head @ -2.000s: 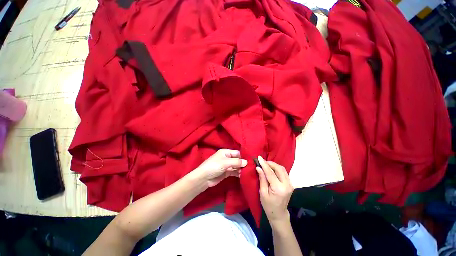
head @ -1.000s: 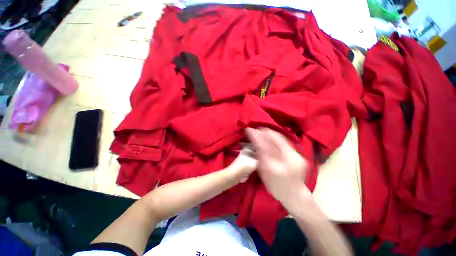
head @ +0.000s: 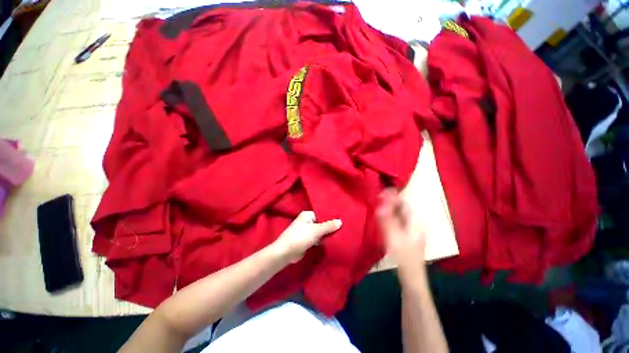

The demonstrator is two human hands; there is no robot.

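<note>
A red garment (head: 241, 165) is spread in folds over the pale table, its near end hanging over the front edge. A patterned black and yellow trim (head: 295, 103) shows face up near its middle, and a dark cuff band (head: 204, 116) lies left of that. My left hand (head: 305, 233) pinches the red cloth between thumb and fingers near the front edge. My right hand (head: 400, 224) is blurred at the cloth's right side, beside the bare strip of table. Whether it holds cloth or a tool cannot be told.
A smartphone (head: 59, 243) lies at the left, with a pink bottle (head: 15, 164) cut off by the left edge. A small dark tool (head: 92, 48) lies at upper left. A second red garment pile (head: 510, 152) hangs over the table's right side.
The cloth by my hands has been turned, and more of the yellow trim shows. My right hand has moved away from my left, to the right. The view has shifted.
</note>
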